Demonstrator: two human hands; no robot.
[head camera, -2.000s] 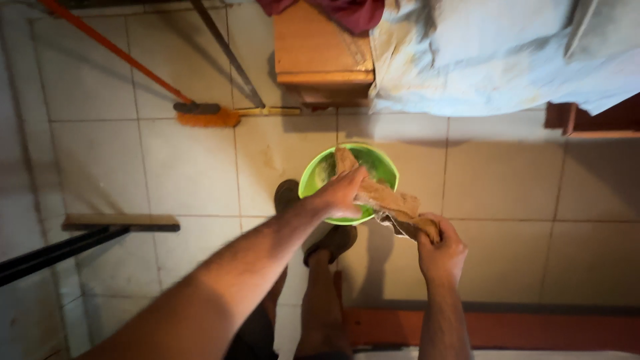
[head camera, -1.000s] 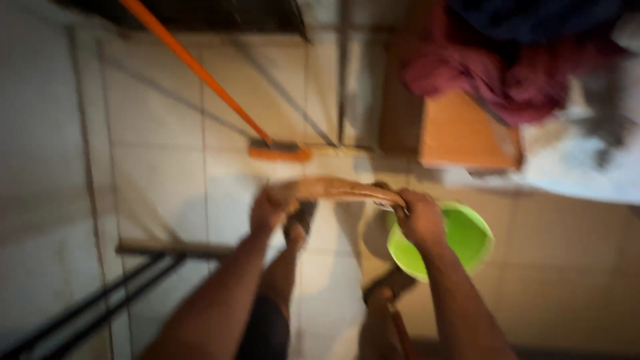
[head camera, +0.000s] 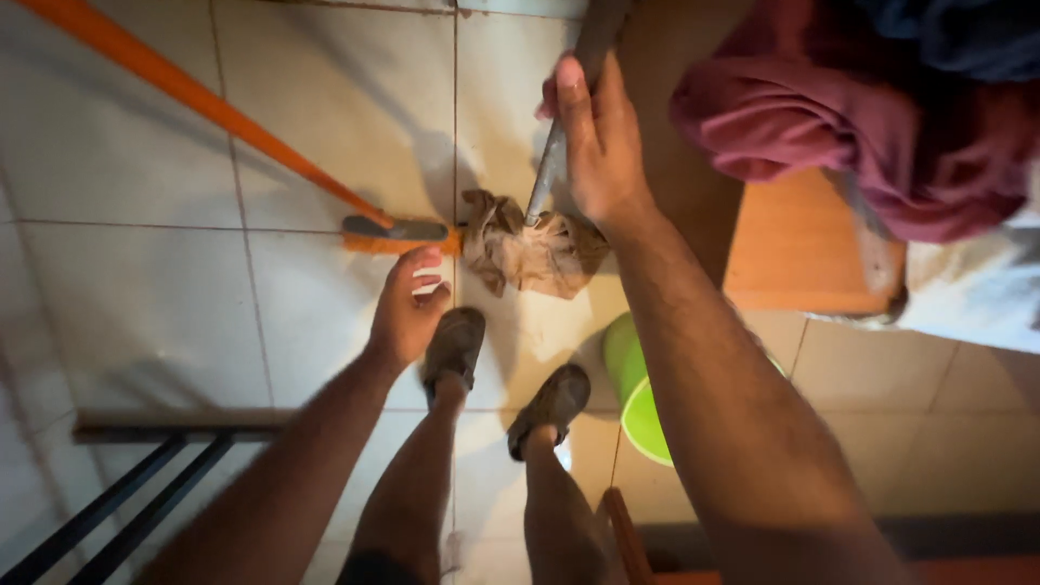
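Observation:
My right hand (head camera: 597, 134) is wrapped around the grey handle (head camera: 548, 172) of a floor tool, whose lower end meets a crumpled brown cloth (head camera: 561, 252) on the tiled floor. The cloth hides the tool's head. My left hand (head camera: 410, 305) holds nothing, its fingers curled apart, just below the bristle head of an orange broom (head camera: 396, 231). The broom's orange handle (head camera: 203, 106) slants to the upper left. A green bucket (head camera: 642, 406) stands at the right, partly hidden behind my right forearm.
My feet in dark clogs (head camera: 455, 345) are on the tiles below the cloth. A wooden furniture corner (head camera: 800, 252) with maroon cloth (head camera: 780, 106) on top juts in at the right, beside a pale fabric (head camera: 975, 284). Black metal bars (head camera: 134, 496) with a crosspiece lie at the lower left.
The brown cloth, earlier held in both hands, now lies on the floor at the tool's end. My right hand has taken hold of the grey handle; my left has let go of the cloth.

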